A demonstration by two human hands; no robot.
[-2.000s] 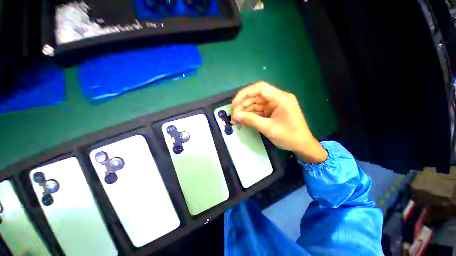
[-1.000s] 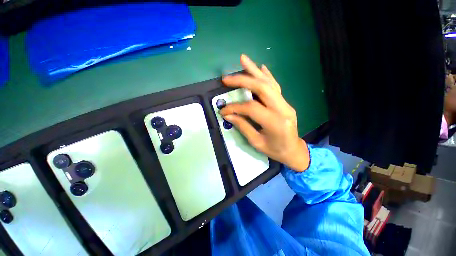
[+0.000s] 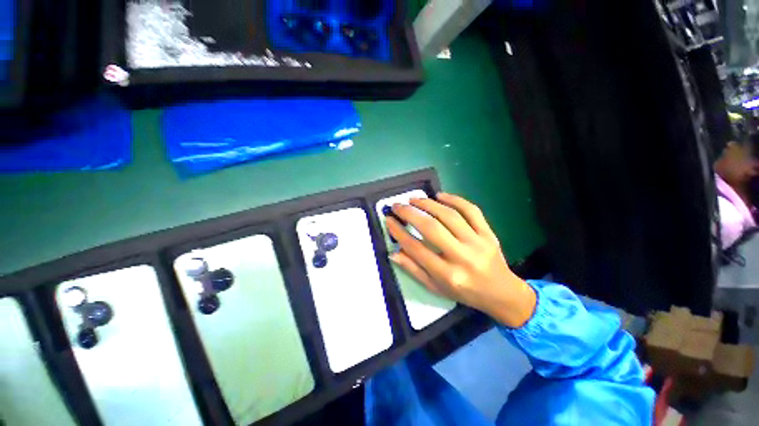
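Several whitish to pale green phone back covers (image 3: 354, 308) lie side by side in a black slotted tray (image 3: 125, 250), with dark round camera lenses in their upper left corners. My right hand (image 3: 462, 258), bare, lies palm down over the upper part of the rightmost cover (image 3: 423, 306). Its fingers are somewhat spread, with fingertips at the lenses (image 3: 389, 210), partly hiding them. I see nothing held in it. My left hand is not in view.
Glossy blue film sheets (image 3: 258, 133) lie on the green mat (image 3: 491, 116) behind the tray. A black parts tray (image 3: 275, 85) holds clear scraps and dark round shapes on blue. Black curtain-like material (image 3: 599, 150) hangs right. Cardboard boxes (image 3: 687, 333) and part of a person (image 3: 731, 200) show beyond.
My right hand has gone from pinched fingers at the rightmost cover's lenses to spread fingers, now lying lower over that cover. The camera view has also shifted, bringing the rear tray back into view.
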